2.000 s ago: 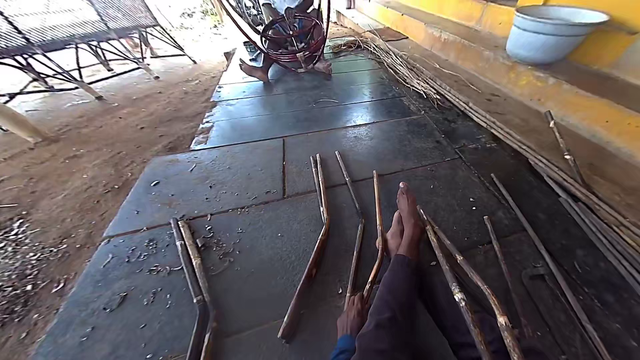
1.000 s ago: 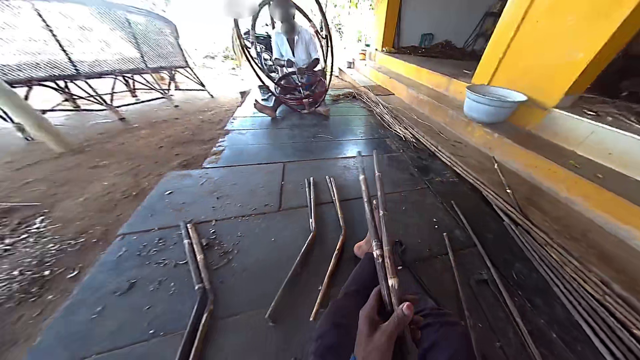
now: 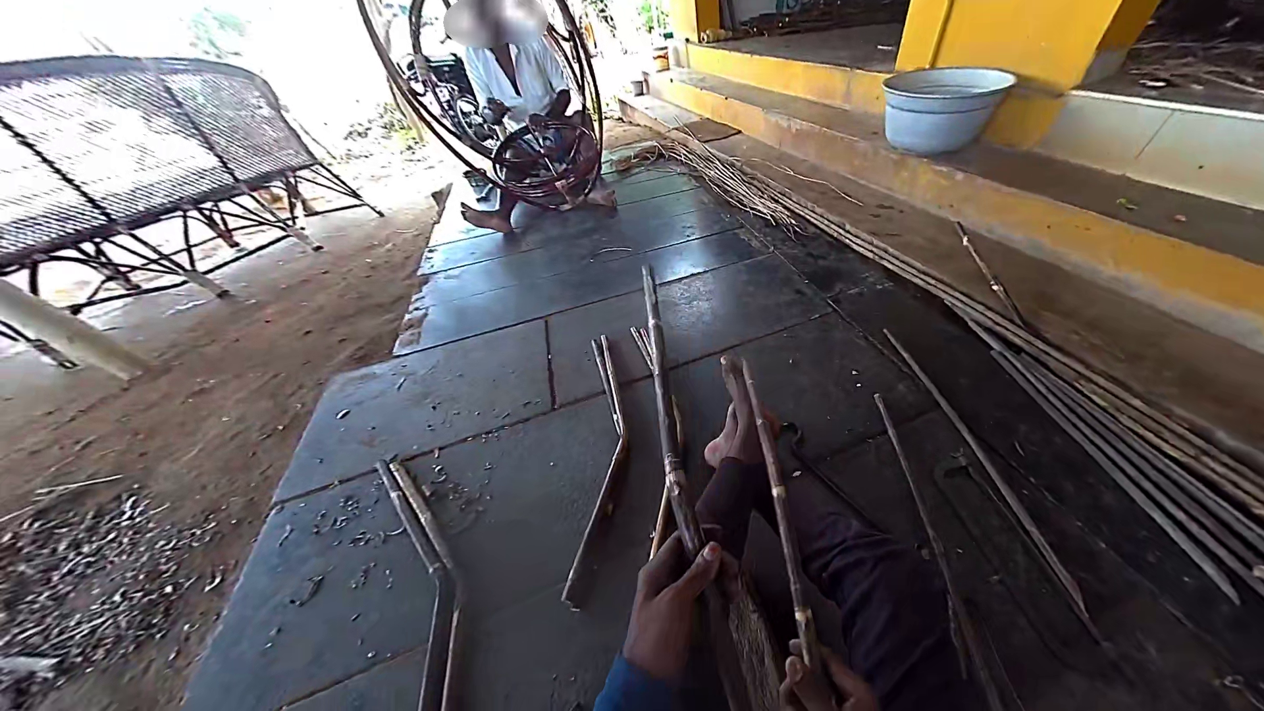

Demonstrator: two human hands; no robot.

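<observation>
My left hand [image 3: 673, 602] grips a dark jointed cane pole [image 3: 664, 415], which points away up the floor. To its right, my right hand [image 3: 825, 681] holds a thinner, lighter cane pole [image 3: 780, 494] near its lower end. The two poles are apart at their far ends. Left of my left hand lies a pair of bent canes [image 3: 610, 464] on the dark stone slabs. Farther left is another pair of bent canes [image 3: 434, 563]. A further pair shows partly behind the pole in my left hand.
A person sits ahead behind large cane hoops [image 3: 558, 158]. Long canes [image 3: 1086, 395] run along the step at right, below a metal tub [image 3: 943, 109]. Single canes [image 3: 987, 474] lie right of my leg. A woven cane sofa [image 3: 148, 148] stands at left; shavings [image 3: 89, 583] litter the ground.
One second ago one hand held the canes close together; now each hand holds one, spread apart. Two seconds ago a hand was low beside canes on the floor.
</observation>
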